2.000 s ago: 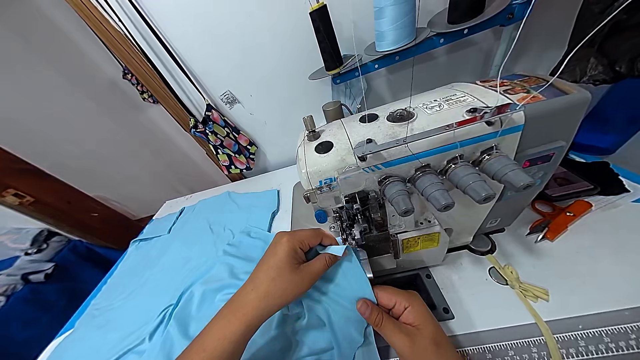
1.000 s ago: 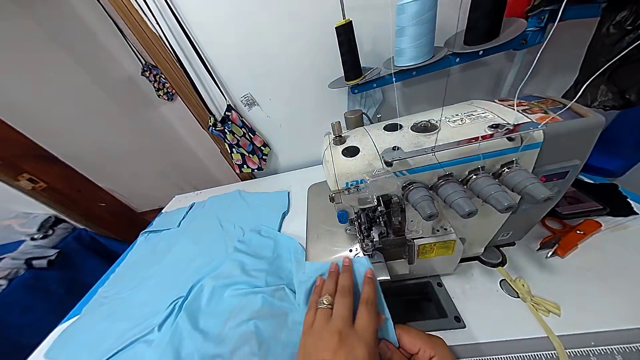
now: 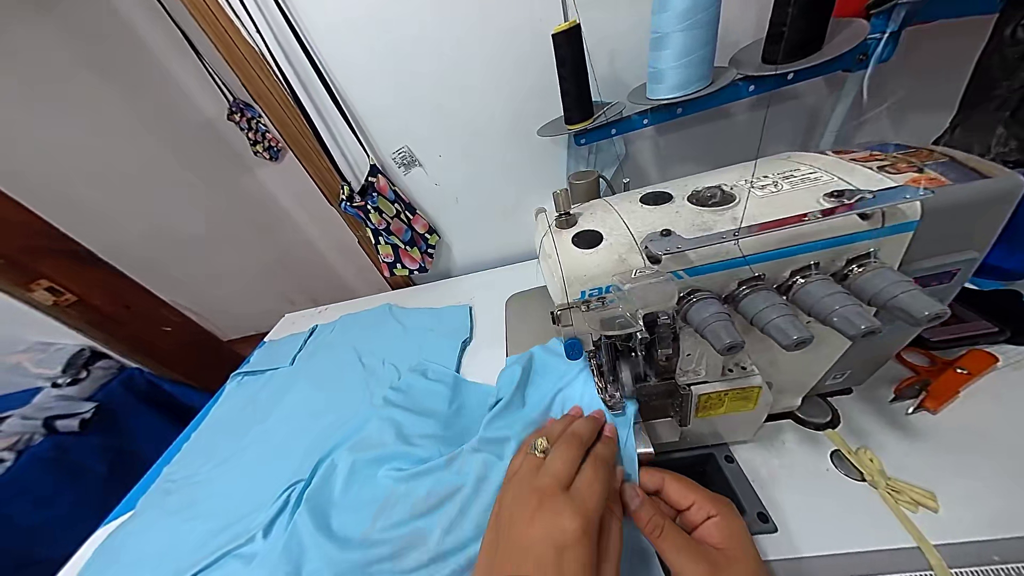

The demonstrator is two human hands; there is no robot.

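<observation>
Light blue fabric [image 3: 384, 464] lies over the left side of the table, and part of it is under the presser foot of a white Jack overlock sewing machine [image 3: 720, 232]. My left hand [image 3: 560, 496], with a ring on one finger, rests flat on the fabric just in front of the foot, fingers close together. To its right, my right hand [image 3: 692, 520] pinches the fabric's right edge between thumb and fingers. The fabric's edge runs up from there to the needle area. The palm side of my left hand is hidden.
Orange-handled thread snips [image 3: 948, 376] and a knotted yellow strip [image 3: 888, 480] lie right of the machine. Behind stand thread cones, one light blue [image 3: 682, 48], on a blue rack. Patterned fabric pieces [image 3: 392, 224] hang at the wall. A dark recessed tray [image 3: 712, 480] is beside my right hand.
Two seconds ago my left hand pinched the fabric's edge near the foot; now it lies flat on it. The fabric has moved up under the foot since one second ago.
</observation>
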